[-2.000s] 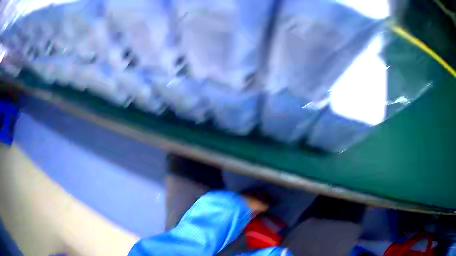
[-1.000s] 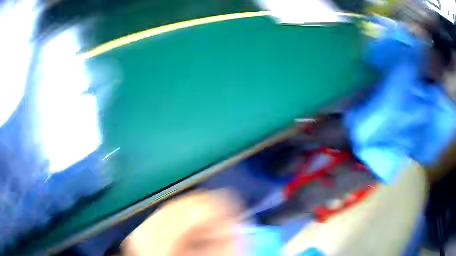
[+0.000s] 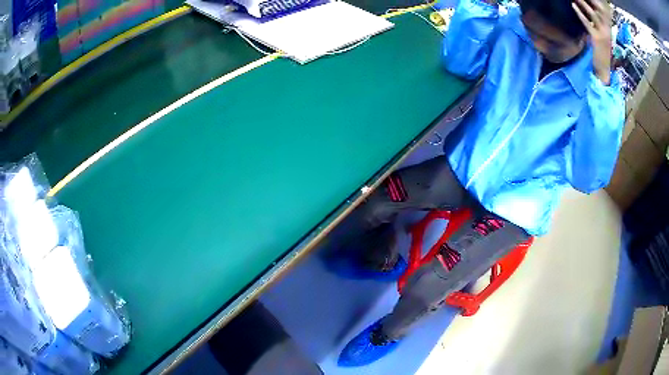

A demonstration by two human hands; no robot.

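Neither of my hands is in the picture. Nearest in front of me, retail packs in shiny clear film stand stacked at the left edge, their tops glaring white. They rest on a long bench with a green mat, which has yellow tape lines and a thin pale front edge.
A person in a bright blue smock sits on a red stool, hands raised to the head. A white board with a printed pack lies across the bench. Striped boxes stand at upper left. Brown cartons are stacked at right.
The view has swung right and steadied. The packs now sit at the left edge, and the seated person is fully in view. The blurred skin-coloured shape at the bottom is gone.
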